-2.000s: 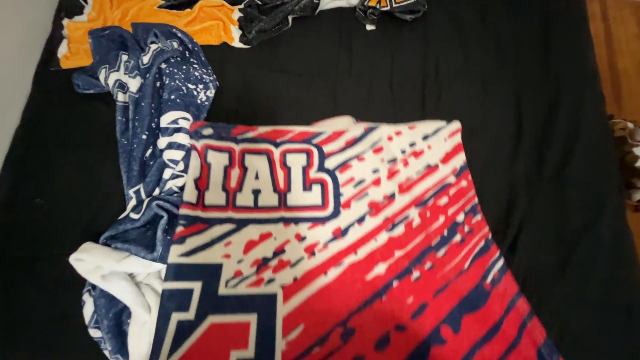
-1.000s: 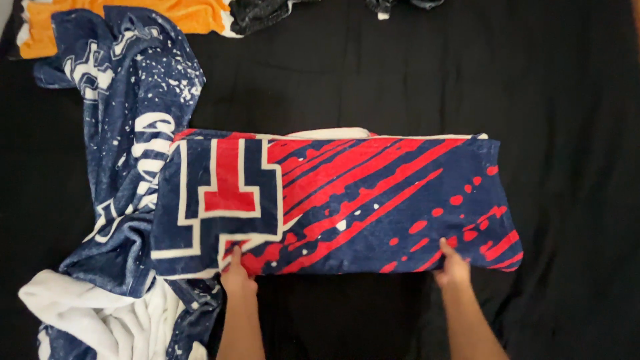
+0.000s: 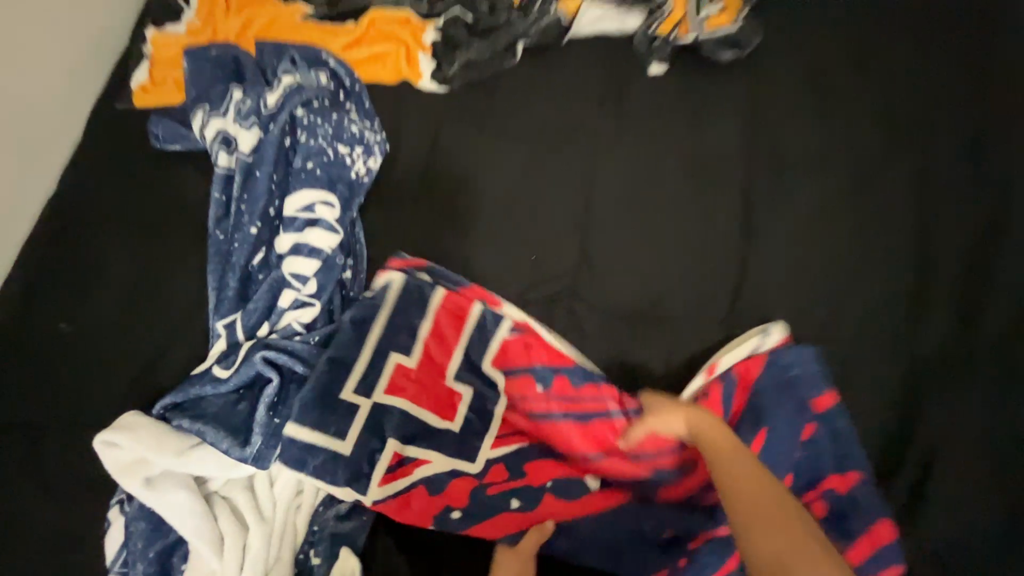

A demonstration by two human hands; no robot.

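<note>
A red, navy and white printed fleece blanket (image 3: 432, 384), folded into a long strip, lies across the lower middle, bunched up between its left part and its right end. My right hand (image 3: 664, 420), slightly blurred, grips the blanket near its upper edge, right of centre. At the bottom, my left hand (image 3: 524, 552) is at the lower edge; its thumb shows against the fabric, the other fingers are hidden. The blanket's left end touches a crumpled navy blanket (image 3: 264, 216) with white lettering and a white fleece underside (image 3: 184, 472).
A black cloth (image 3: 600, 184) covers the surface underneath. Along the top lie an orange textile (image 3: 320, 40) and a black, grey and orange one (image 3: 696, 32). A pale surface (image 3: 56, 96) borders the black cloth at the upper left.
The blanket, opened wider two seconds ago and a flat folded strip one second ago, is now bunched in the middle. My right hand has moved from its lower edge up to near its upper edge.
</note>
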